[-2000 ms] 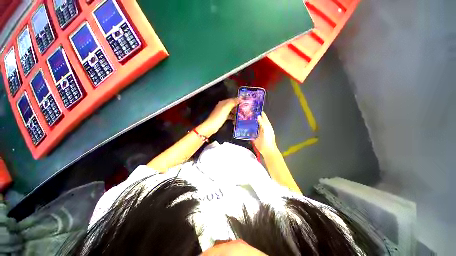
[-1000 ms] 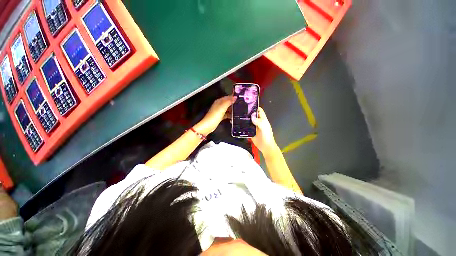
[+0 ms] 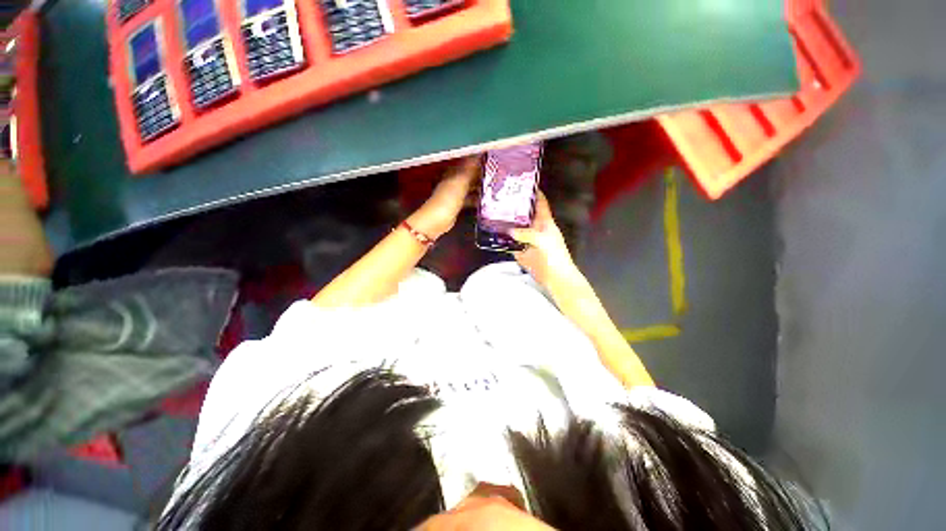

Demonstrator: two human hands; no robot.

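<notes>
A smartphone [image 3: 509,192] with a pink-white lit screen is held upright in front of my body, just below the bench edge; its top end meets the edge in view. My left hand [image 3: 452,197], with a red band at the wrist, holds its left side, and its fingers are partly hidden by the bench edge and the phone. My right hand [image 3: 544,236] grips the lower right side, with the thumb near the bottom of the screen.
An orange-red phone tray [image 3: 311,95] with several keypad phones lies on the green bench [image 3: 622,62]. Another tray edge [image 3: 28,124] is at far left, beside another person's sleeve [image 3: 93,342]. An orange-red crate [image 3: 726,145] is below the bench, right. Yellow markings [image 3: 675,249] cross the grey floor.
The view has shifted, so the phone tray appears higher and further right. The phone's screen has gone from dark with a picture to mostly pink-white. Another person's sleeve shows more at left.
</notes>
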